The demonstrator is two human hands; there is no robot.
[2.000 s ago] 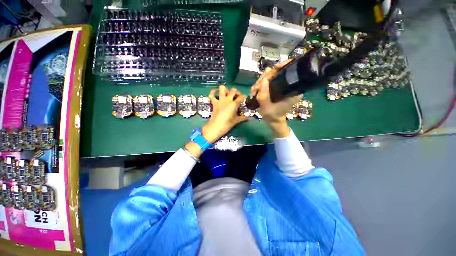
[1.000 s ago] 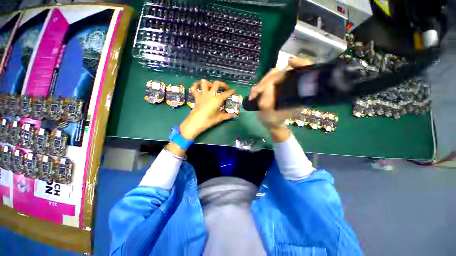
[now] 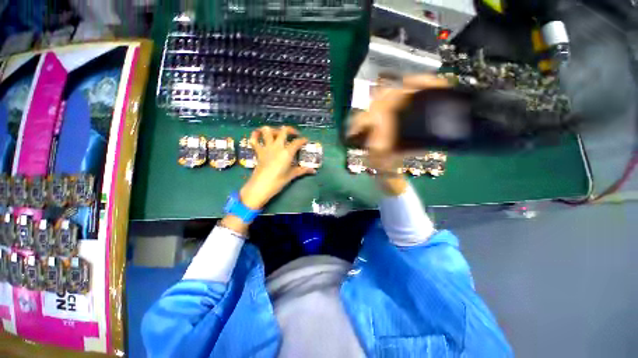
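Note:
A row of several circuit board modules lies on the green bench mat. My left hand rests over the middle of the row, fingers spread, with thumb and a fingertip at a module; whether it grips that module cannot be told. My right hand is closed around the black electric screwdriver, which is blurred and tilted to the right, its tip end left of the hand. More modules lie under and right of my right hand.
A clear component tray lies behind the row. A silver-white screw feeder stands behind my right hand, a heap of modules at its right. Printed cardboard with rows of modules is at left. Small bright hardware lies at the front edge.
The view has shifted since the earlier frames. My left hand has moved left along the row. My right hand still holds the screwdriver, which now lies closer to level and is more blurred.

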